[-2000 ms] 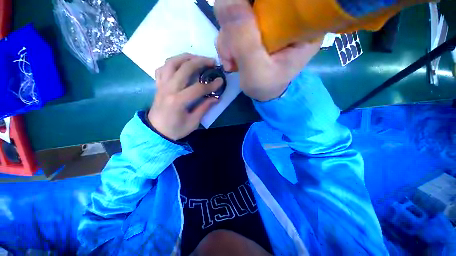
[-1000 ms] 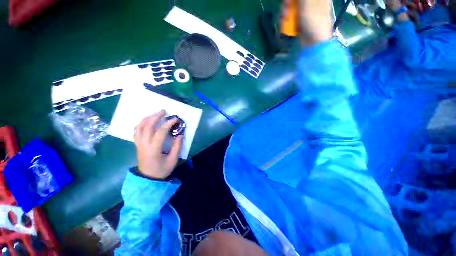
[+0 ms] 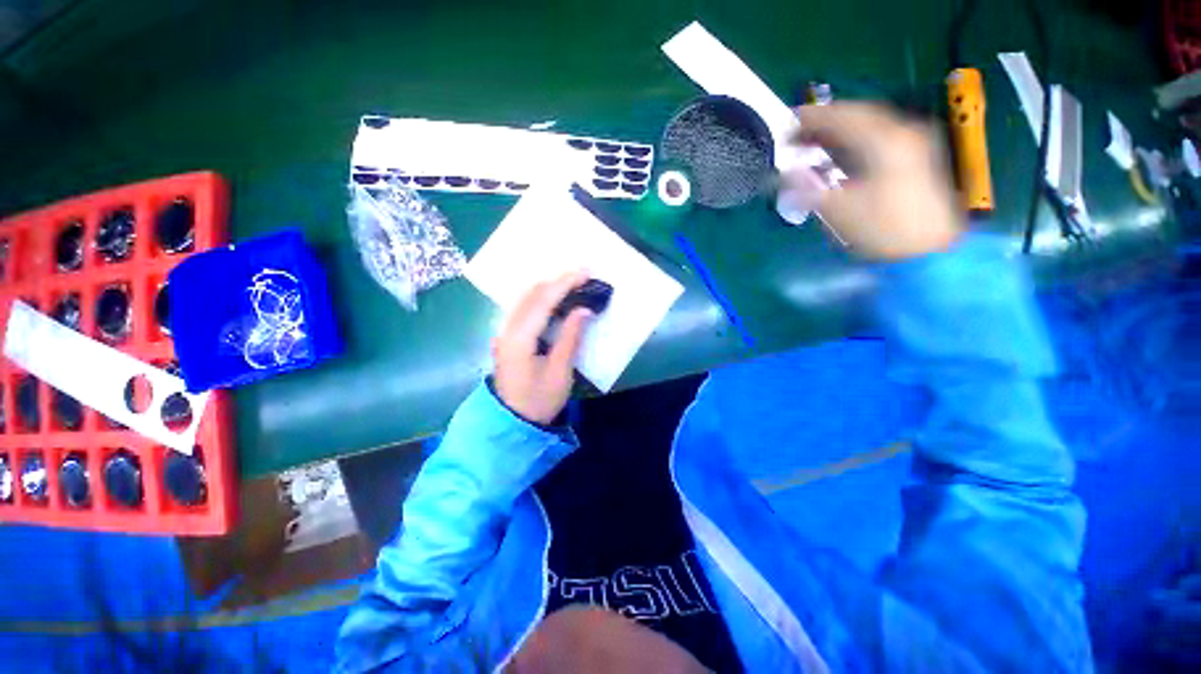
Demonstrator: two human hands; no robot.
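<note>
My left hand (image 3: 537, 349) holds a dark round case (image 3: 580, 303) between thumb and fingers over the lower part of the white work pad (image 3: 619, 270). My right hand (image 3: 876, 184) is blurred, above the bench right of the round black mesh dish (image 3: 718, 152). Its fingertips are by the second sticker strip (image 3: 724, 66) and a small white disc (image 3: 794, 200); whether it grips anything cannot be told. The orange-yellow electric screwdriver (image 3: 969, 138) lies on the green bench at the right, out of the hand.
A long sticker sheet (image 3: 474, 155), a clear bag of small parts (image 3: 402, 244) and a tape roll (image 3: 673, 187) lie behind the pad. A blue stick (image 3: 715, 292) lies right of it. A blue bin (image 3: 198, 316) stands left, against the red parts tray (image 3: 217, 454). Cords run at the right.
The view has swung, showing more of the red tray. The orange screwdriver, earlier in my right hand, now lies on the bench, and that hand has moved to the mesh dish's right. My left hand still holds the case.
</note>
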